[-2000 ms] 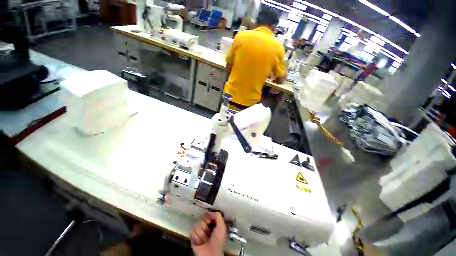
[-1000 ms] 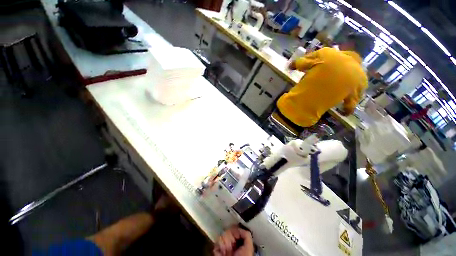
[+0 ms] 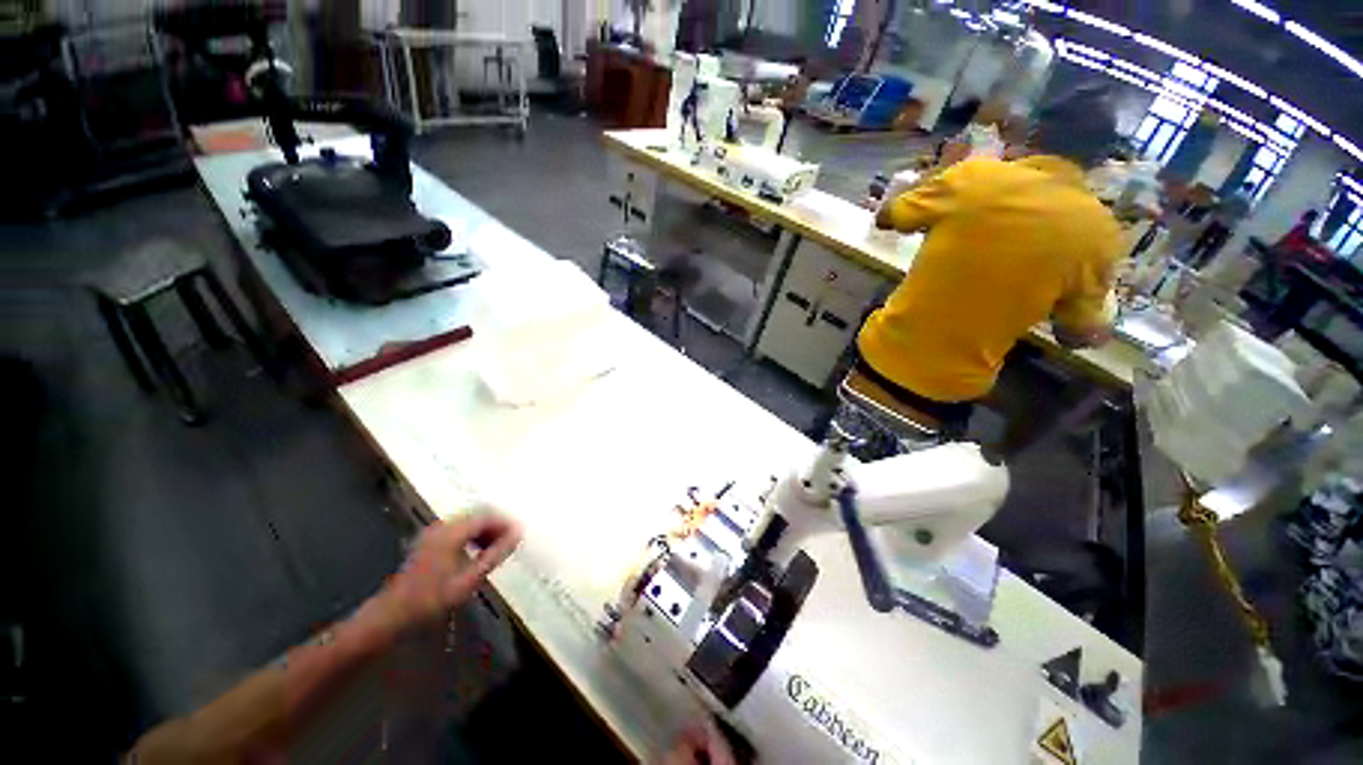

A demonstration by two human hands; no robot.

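Note:
The white sewing machine (image 3: 852, 717) with "Cabbeen" lettering stands at the lower right of the pale table. Its metal needle area (image 3: 685, 586) is at its left end. My left hand (image 3: 467, 556) is raised at the table's near edge, left of the needle area, fingers bent; I see nothing in it. My right hand (image 3: 700, 743) is low at the machine's front, cut off by the bottom edge and blurred; its grip is hidden. A white stack of cut pieces (image 3: 541, 347) lies on the table's far left part.
A black machine (image 3: 351, 224) stands on the light-blue table (image 3: 464, 239) at the left. A dark stool (image 3: 150, 277) is on the floor at left. A person in yellow (image 3: 994, 277) sits ahead at another table. White bundles (image 3: 1226, 396) are at right.
My left arm has risen into view with the hand at the table edge. My right hand sits lower in the picture. The view has shifted, showing more of the black machine.

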